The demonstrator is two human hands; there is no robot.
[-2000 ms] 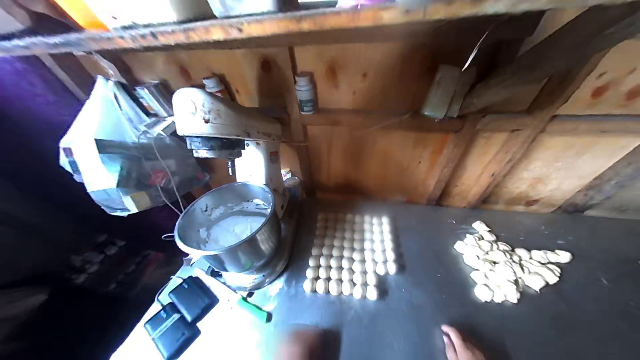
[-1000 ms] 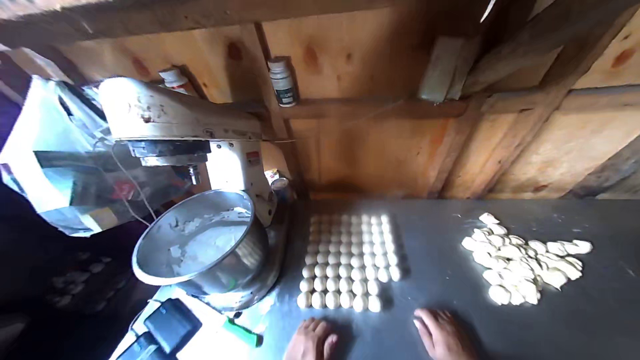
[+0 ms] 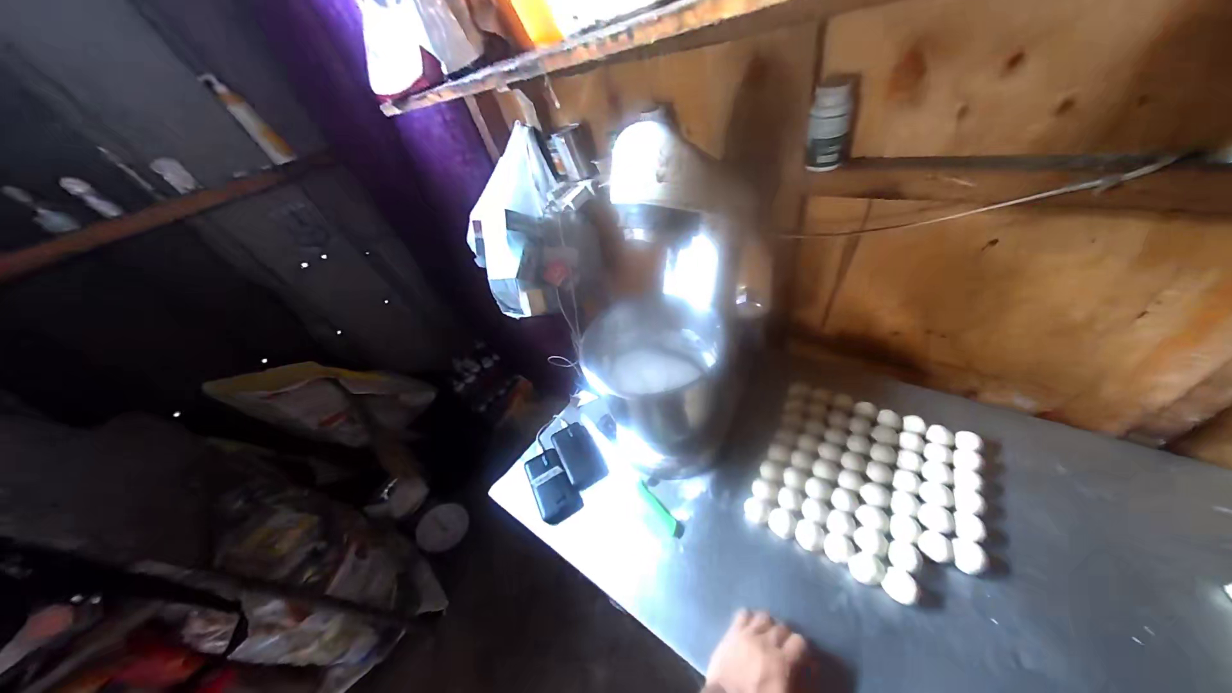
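Observation:
My left hand (image 3: pixel 757 654) rests on the dark tabletop (image 3: pixel 1078 616) at the bottom of the view, fingers together; nothing shows in it, though its exact pose is blurred. Above and right of it, small round pale dough balls (image 3: pixel 874 496) stand in close rows. A stand mixer (image 3: pixel 674 183), washed out by glare, stands at the back left with its metal bowl (image 3: pixel 664 414) holding something white. Between the bowl and my hand lies a green-handled tool (image 3: pixel 660 508). My right hand is outside the view.
Two black devices (image 3: pixel 566 472) lie at the table's left corner. A plastic bag (image 3: pixel 510 231) hangs beside the mixer. A white bottle (image 3: pixel 829 125) stands on a wall ledge under a wooden shelf (image 3: pixel 597 43). Bags and clutter (image 3: pixel 318 404) fill the dark area at the left.
The view has swung left, so my right hand and the pile of flattened dough pieces are out of sight. My left hand stays on the tabletop near the dough balls.

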